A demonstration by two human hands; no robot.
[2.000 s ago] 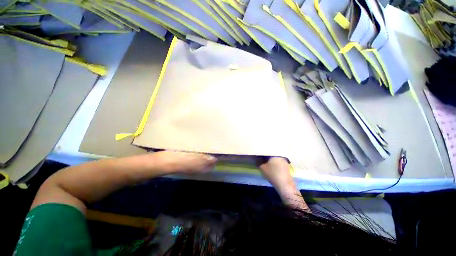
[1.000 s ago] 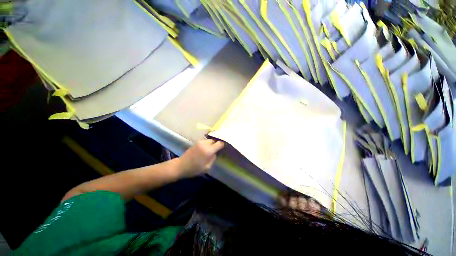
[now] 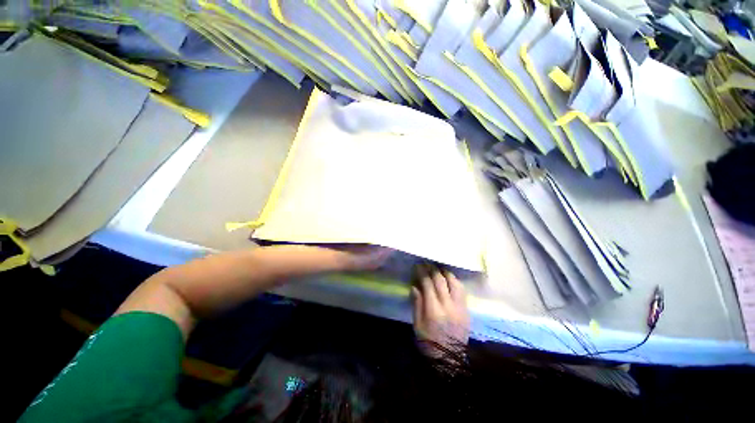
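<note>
A large pale grey bag panel, white under glare, lies in front of me. Yellow edging runs up its left side, with a loose tail at the near left corner; a shorter yellow line shows on the right. My left hand reaches under the panel's near edge, its fingers hidden, so its grip cannot be seen. My right hand is at the near edge right of centre, fingers bent onto the edge and fingertips partly hidden. The far edge is rumpled.
Grey stacked panels lie left. A fanned row of yellow-edged pieces crosses the back. Narrow grey strips lie right of the panel. A small reddish tool with a dark cord lies near the table's right front edge.
The view has swung back from the left. My left hand has left the near left corner and moved right under the near edge. My right hand has moved inward from the near right corner.
</note>
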